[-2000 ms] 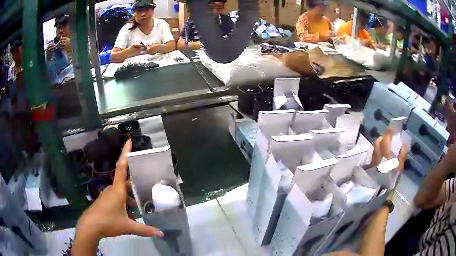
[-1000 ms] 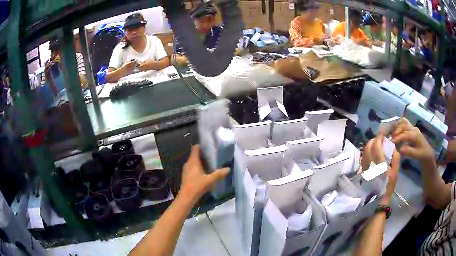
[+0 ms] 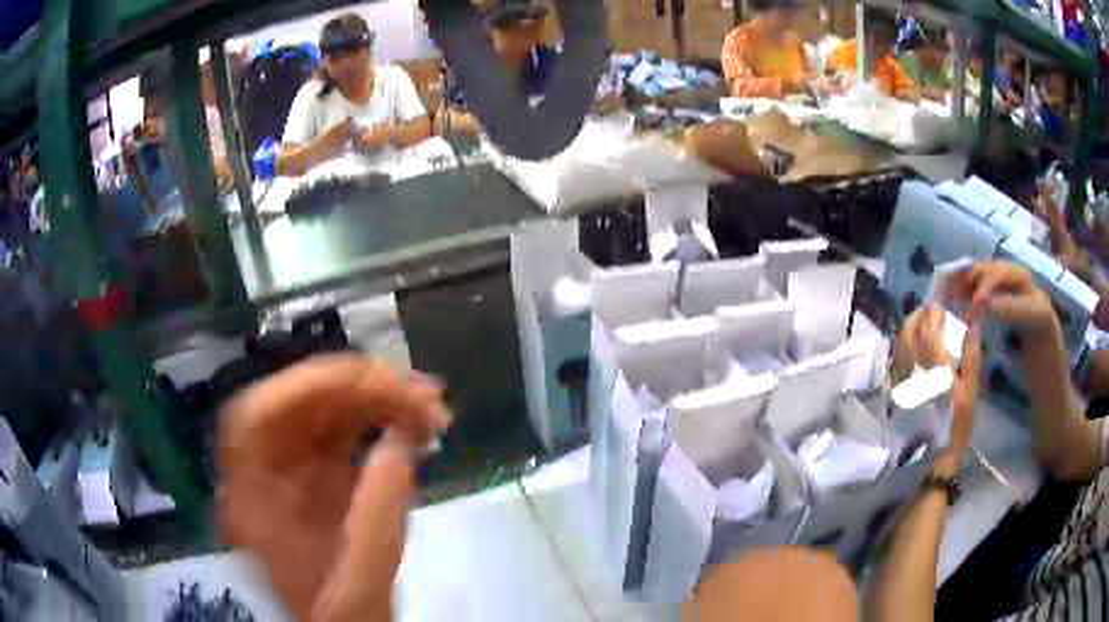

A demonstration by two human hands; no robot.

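Note:
My left hand [image 3: 322,480] is raised at the lower left, blurred, its fingers curled and the thumb near the fingertips. I cannot tell if something small is between them. A blurred, rounded patch of skin at the bottom edge, likely my right hand [image 3: 776,588], is cut off, its fingers hidden. A tall pale carton [image 3: 555,365] with its flap up stands upright against the left side of a group of open cartons [image 3: 681,498]. White wrapped bundles [image 3: 839,459] show inside some of them. The single carton is apart from my left hand.
At right, another person's hands [image 3: 955,340] hold small white pieces above the cartons. Closed blue-grey cartons [image 3: 943,243] stand behind. Black round parts [image 3: 319,326] lie beyond the bench edge at left. A green metal post [image 3: 91,280] rises at left; workers sit across the belt.
The single carton, carried in my left hand, now stands beside the group, released. My left hand has moved back left and nearer, fingers curling. The rounded skin patch has appeared at the bottom.

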